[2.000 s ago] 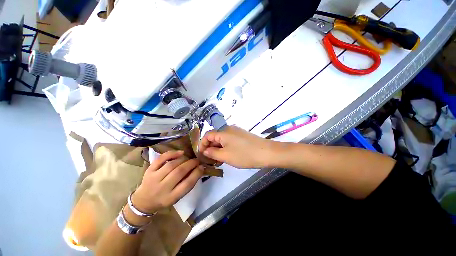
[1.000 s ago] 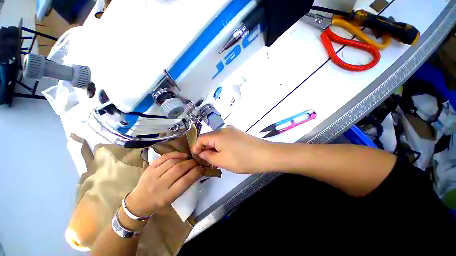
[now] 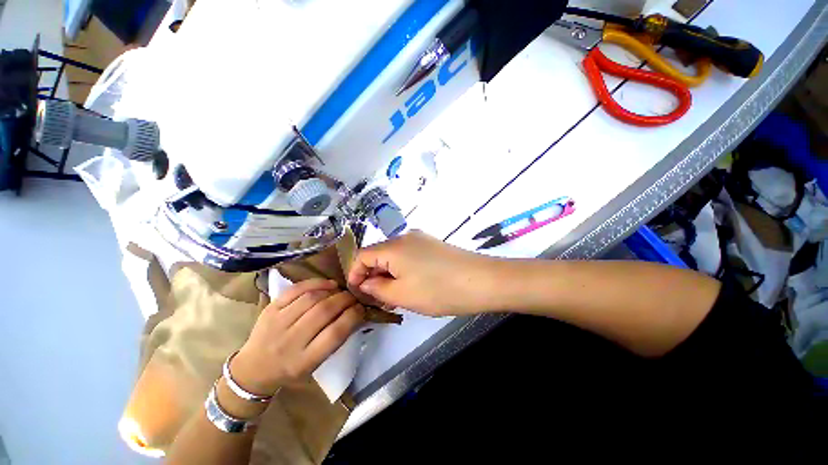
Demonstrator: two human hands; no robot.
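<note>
A tan cloth garment (image 3: 195, 313) lies bunched left of and under the sewing machine (image 3: 272, 91) and hangs off the table. My left hand (image 3: 304, 331) presses on the cloth, fingers bent over a fold near the needle area (image 3: 354, 213). My right hand (image 3: 399, 272) pinches a narrow upright tan edge (image 3: 348, 250) between thumb and fingers, just in front of the presser foot area. The two hands almost touch. A short brown strip end (image 3: 383, 316) sticks out below the right hand. The needle tip and the cloth under my fingers are hidden.
Thread snips (image 3: 527, 223) lie right of the hands. Red-handled scissors (image 3: 635, 118), a yellow-orange handle (image 3: 658, 56) and a black-and-yellow screwdriver (image 3: 708, 47) lie at the upper right. A marked strip (image 3: 672, 163) runs along the table's front edge. A blue bin (image 3: 658, 247) with scraps is below.
The view has shifted slightly, moving the machine a little left in the picture. My right hand has moved slightly left, closer to my left hand. Both hands stay on the cloth.
</note>
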